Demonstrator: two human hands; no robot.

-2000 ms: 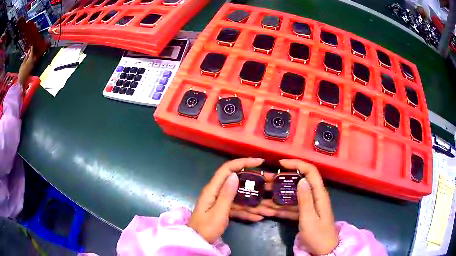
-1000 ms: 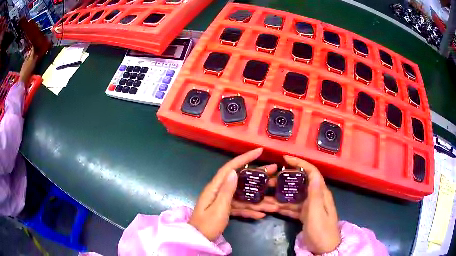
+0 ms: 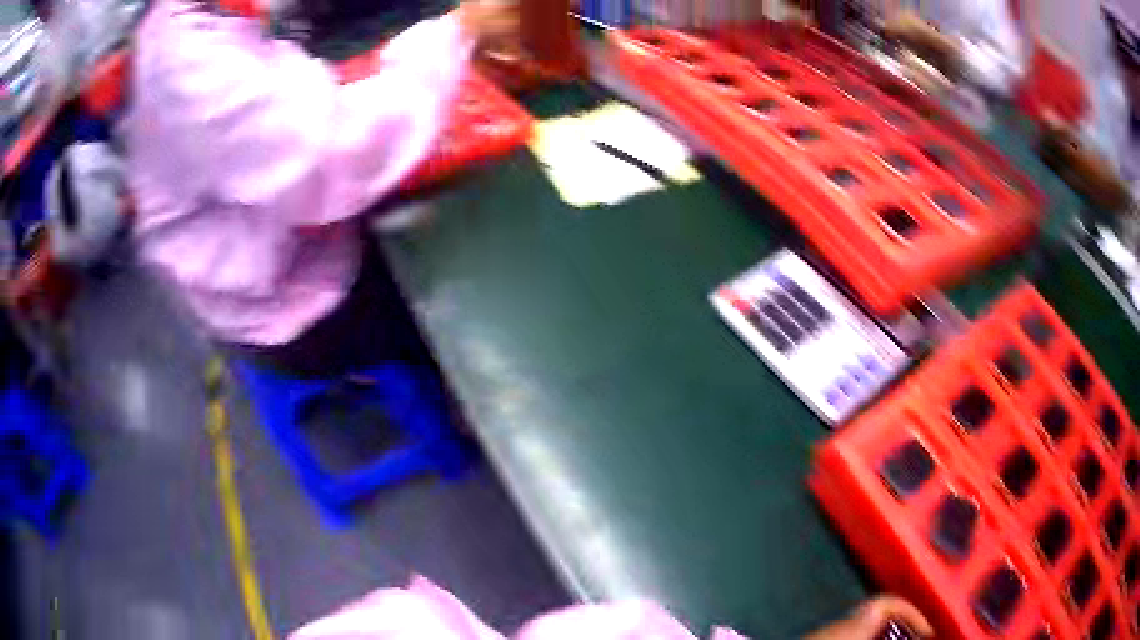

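Observation:
My left hand point(image 3: 873, 618) shows only in part at the bottom edge, blurred and cut off. A sliver of something dark, perhaps a watch head, shows at its fingers. My right hand is not in view. The red-orange foam tray point(image 3: 860, 510) stands at the lower right, cut off by the frame's edge. Watch heads point(image 3: 908, 468) lie in its pockets, blurred. My pink sleeves point(image 3: 400, 615) show at the bottom edge.
A calculator point(image 3: 850, 355) lies left of the tray. A second red-orange tray point(image 3: 895, 283) is above it. Paper point(image 3: 578, 160) with a dark pen point(image 3: 631, 159) lies farther left. A person in a pink smock point(image 3: 238, 163) is at upper left, above a blue stool point(image 3: 344, 481).
The view has swung to the left and is blurred. The tray now shows at the lower right. The two lit watch heads and my right hand have left the picture.

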